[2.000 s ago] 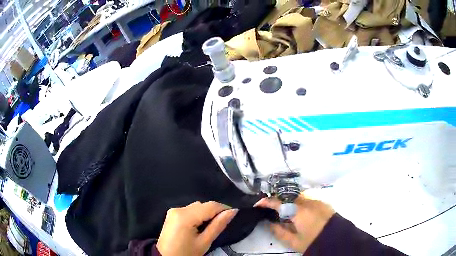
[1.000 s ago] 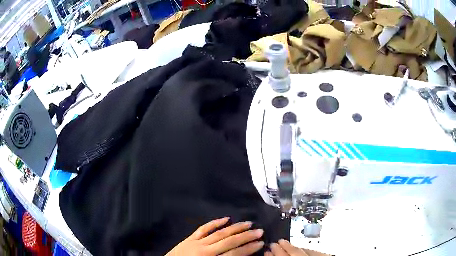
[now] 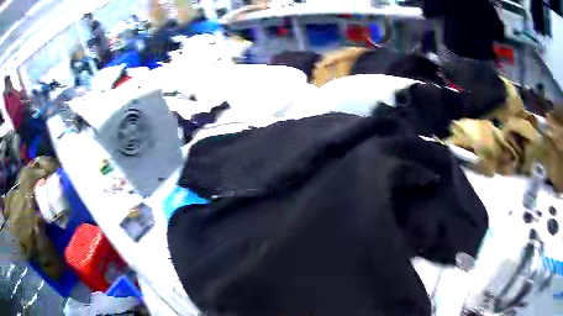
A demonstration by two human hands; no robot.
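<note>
A large black garment piece (image 3: 296,228) lies spread and folded over the white sewing table, from the centre to the bottom edge. Its right part lies beside the left end of the white sewing machine (image 3: 494,241), which is blurred and cut off at the right edge. The needle area cannot be made out. Neither my left hand nor my right hand is in the picture.
The neighbouring machine's grey end with a round fan grille (image 3: 131,131) stands at left. A red plastic stool (image 3: 92,256) and blue bins with cloth are on the floor at lower left. Tan cut pieces (image 3: 494,145) lie behind the machine. A dark figure, possibly a person, shows at the top right.
The view has swung left, so the machine has shifted to the right edge. Both hands have left the picture. The garment's right part now lies folded, with white table showing between it and the machine.
</note>
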